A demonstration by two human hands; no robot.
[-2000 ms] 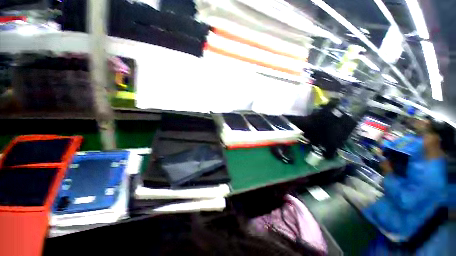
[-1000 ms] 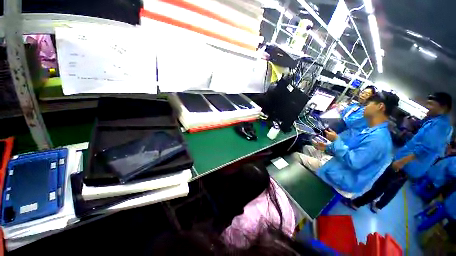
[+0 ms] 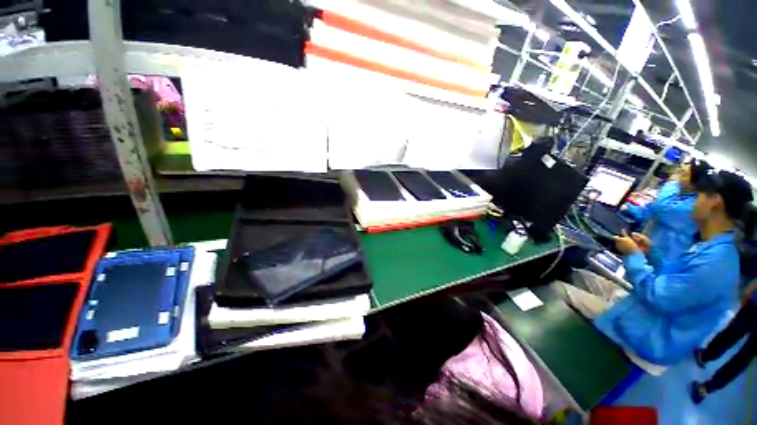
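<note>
Neither of my hands is in view. A blue tablet back cover (image 3: 137,300) lies on white sheets (image 3: 137,363) at the left front of the bench, with a dark camera cutout at its lower left corner and small pale labels. Right of it, a black tray (image 3: 235,280) sits on white foam layers (image 3: 290,310). A dark, glossy flat unit, apparently in clear film (image 3: 300,264), lies tilted in the tray. An orange-red foam tray (image 3: 51,369) at the far left holds dark flat units in its pockets.
A white foam tray (image 3: 380,213) with dark units stands on the green bench (image 3: 415,264), beside a small black device (image 3: 461,236) and a white bottle (image 3: 514,241). A dark-haired person in pink (image 3: 490,378) is low in front. Workers in blue (image 3: 685,286) are at right. A shelf post (image 3: 131,141) stands left.
Since one second ago the view has swung left, so the bench things appear farther right and more of the orange-red tray shows. The glossy unit still lies in the black tray.
</note>
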